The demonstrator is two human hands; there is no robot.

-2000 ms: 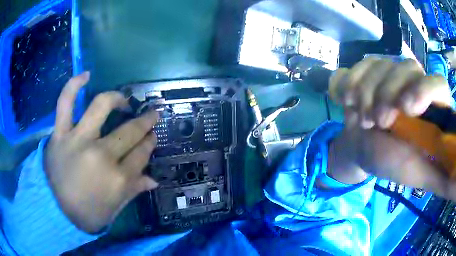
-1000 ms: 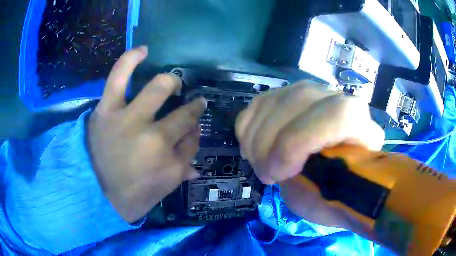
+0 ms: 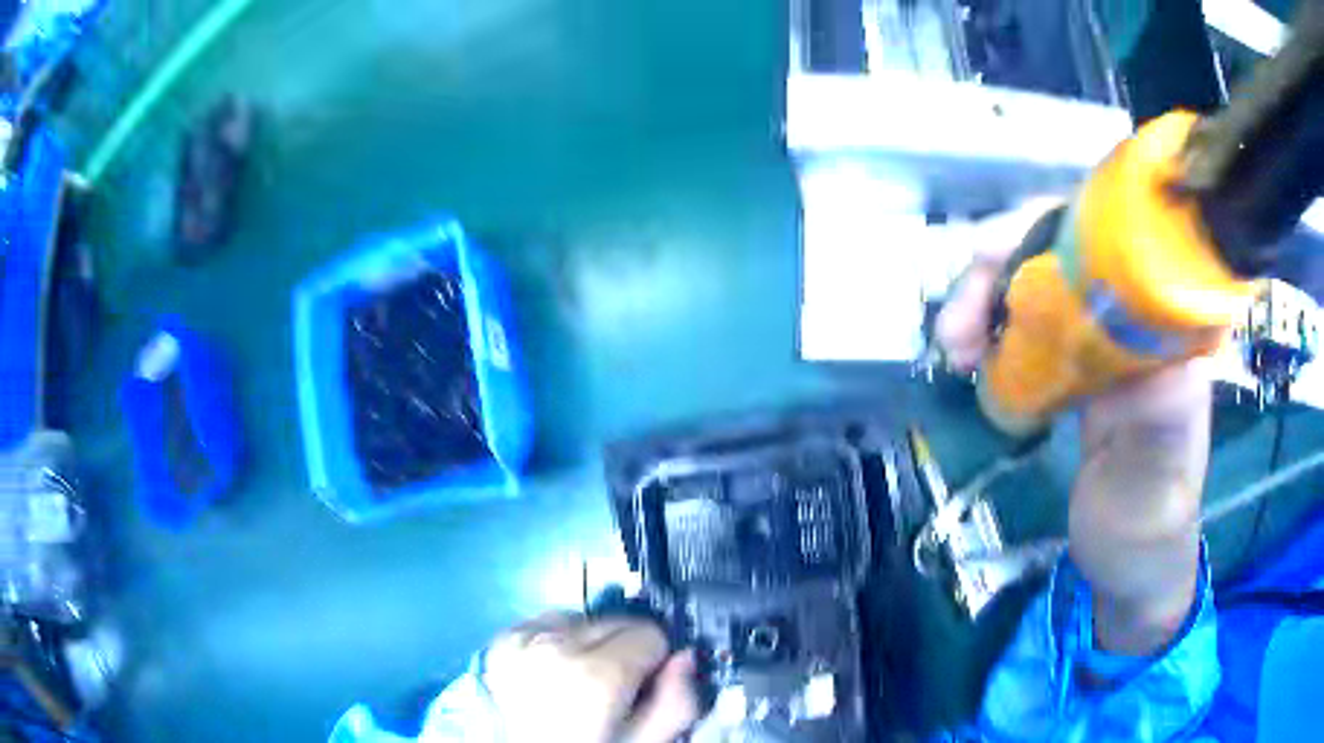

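Note:
The black housing lies in the dark assembly fixture at the lower centre, with a round hole and slot rows in its upper section and pale squares in its lower one. My left hand is at the fixture's lower left edge, fingers curled and blurred; whether it holds something cannot be told. My right hand is around the large orange electric screwdriver, raised right of the fixture near the white feeder. The screwdriver partly hides the hand, and its tip cannot be made out.
A blue parts bin with dark glinting pieces stands left of centre, a smaller blue bin farther left. A clear bag is at the far left. White screw feeders stand beyond the fixture. The air blow gun lies right of it.
The view has swung left, showing more bench. My right hand has moved the screwdriver off the housing, up and right. My left hand has gone from spread over the housing to curled at its lower left.

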